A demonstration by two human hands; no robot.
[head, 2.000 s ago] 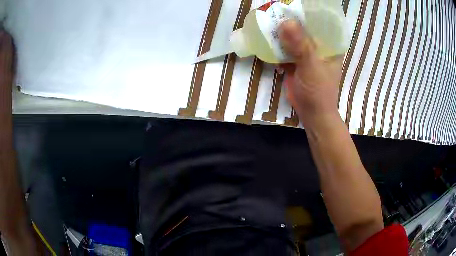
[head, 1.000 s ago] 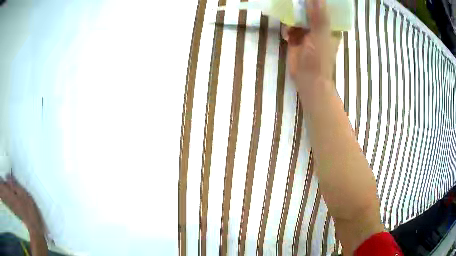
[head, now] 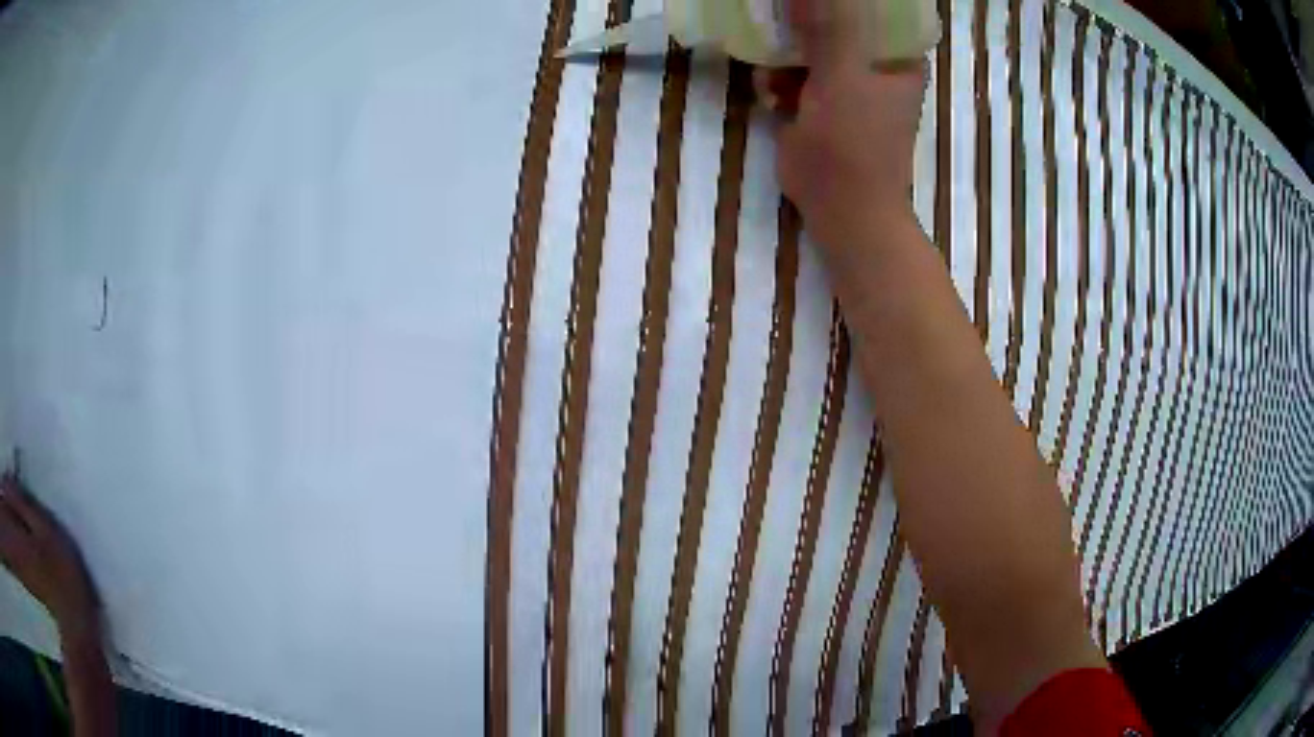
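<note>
Long brown strap strips [head: 644, 338] lie in parallel rows on the white-covered table [head: 317, 360]. My right hand [head: 850, 137] is closed around the translucent pale yellow glue bottle [head: 721, 26] at the top edge, which cuts off part of the bottle. Its white pointed nozzle [head: 613, 38] points left, with the tip at the leftmost strip. A glue line cannot be made out clearly. My left hand [head: 43, 554] rests near the table's lower left edge, cut off by the picture's rim, with nothing visible in it.
Many more strips run close together to the right edge [head: 1153, 288]. A small thin dark mark [head: 103, 305] shows on the white cover at the left. Dark objects stand beyond the table at the top right. The table's near edge shows at lower left and lower right.
The view has moved from the strips' near ends to their length. My right hand and the bottle moved away along the strips, and the nozzle tip now meets the leftmost strip.
</note>
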